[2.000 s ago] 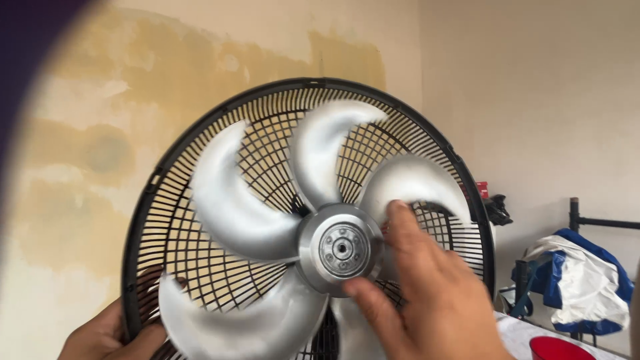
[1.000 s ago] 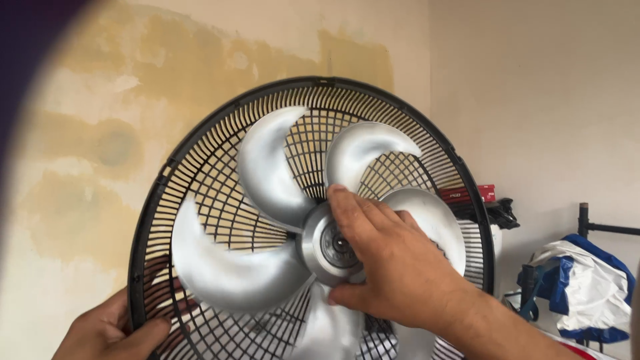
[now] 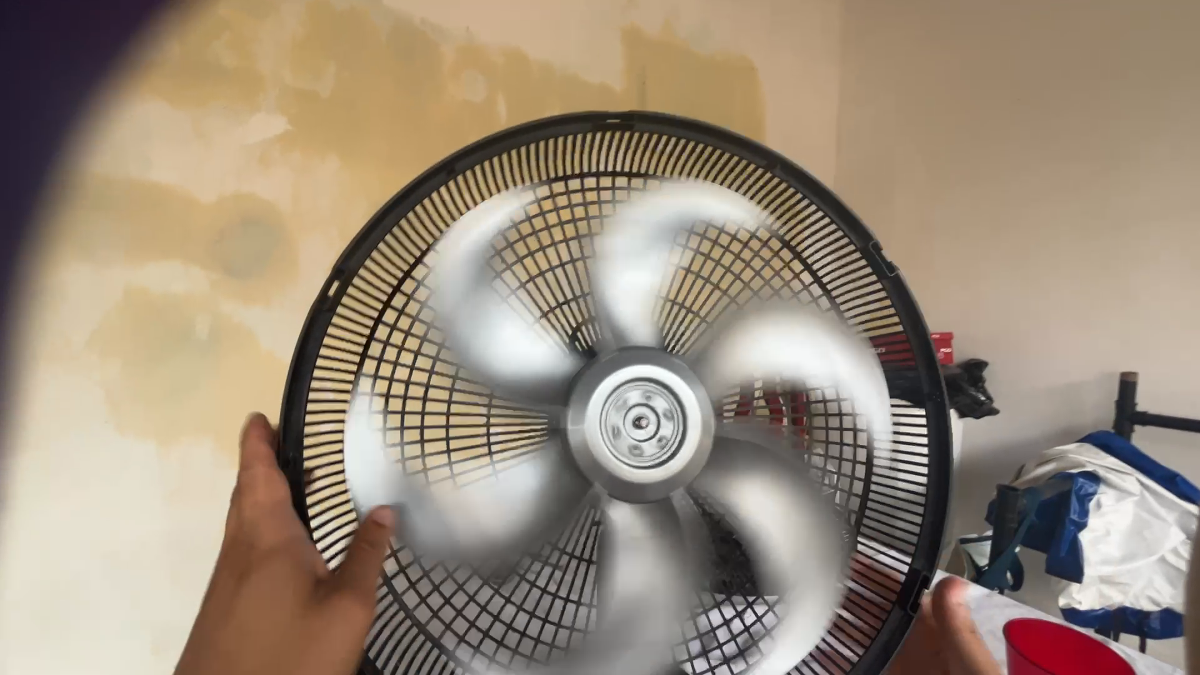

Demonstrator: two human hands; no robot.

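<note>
A round black plastic fan grille (image 3: 337, 291) stands upright before me, its open side toward me. In front of its mesh is a silver fan blade (image 3: 647, 262), blurred as if turning, with a round hub (image 3: 641, 422) at the centre. My left hand (image 3: 291, 562) grips the lower left rim, its thumb over the inner side close to the blades. At the lower right rim is my right hand (image 3: 947, 633), its thumb along the edge and its other fingers mostly hidden behind the grille.
A red plastic container (image 3: 1059, 647) rests on a pale surface at the lower right. Beyond it, white and blue fabric (image 3: 1125, 525) hangs by a black metal frame (image 3: 1125, 403). A red box (image 3: 942, 347) and black plastic show behind the grille. A patchy painted wall (image 3: 234, 234) stands behind.
My right hand has moved from the hub to the lower right rim. The blades have turned and are more blurred. My left hand stays at the lower left rim.
</note>
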